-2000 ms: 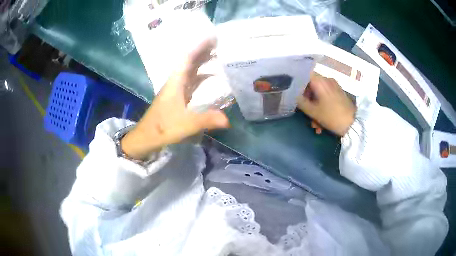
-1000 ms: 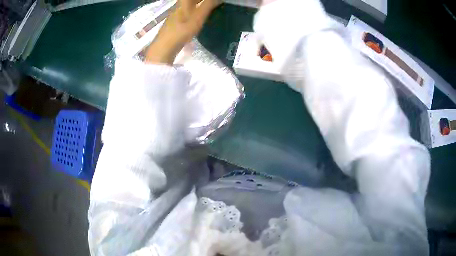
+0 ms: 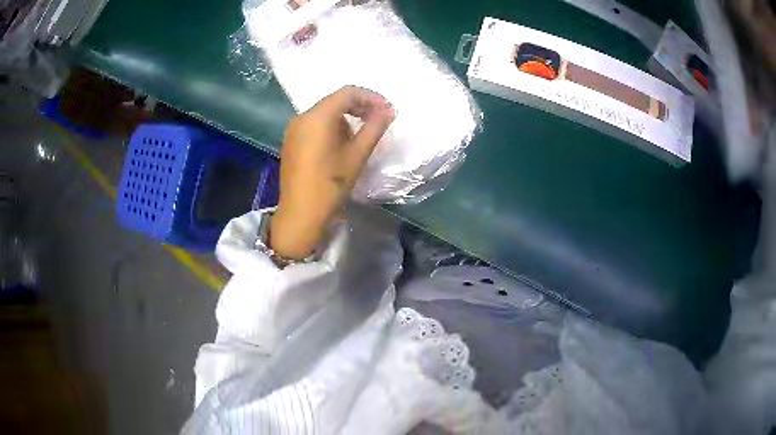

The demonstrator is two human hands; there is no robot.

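My left hand (image 3: pixel 328 161) is over the glossy whitish stack of bags (image 3: pixel 417 127), its thumb and fingertips close together. Glare hides whether any film is between them. A smartwatch retail box (image 3: pixel 587 89) lies face up on the green surface, right of the stack, with a clear hang tab at its left end. Another watch box (image 3: pixel 298 32) shows partly at the stack's far left end, among crinkled film. My right hand is not in view; only its white sleeve shows, blurred, at the right edge.
Another watch box (image 3: pixel 681 64) lies at the upper right, partly behind a blurred pale shape. A pale rail (image 3: pixel 617 12) runs along the far side. A blue plastic stool (image 3: pixel 157 183) stands on the floor at left.
The box held near my right hand two seconds ago has left that spot. My left hand has come back over the stack; my right arm has swung out to the right edge.
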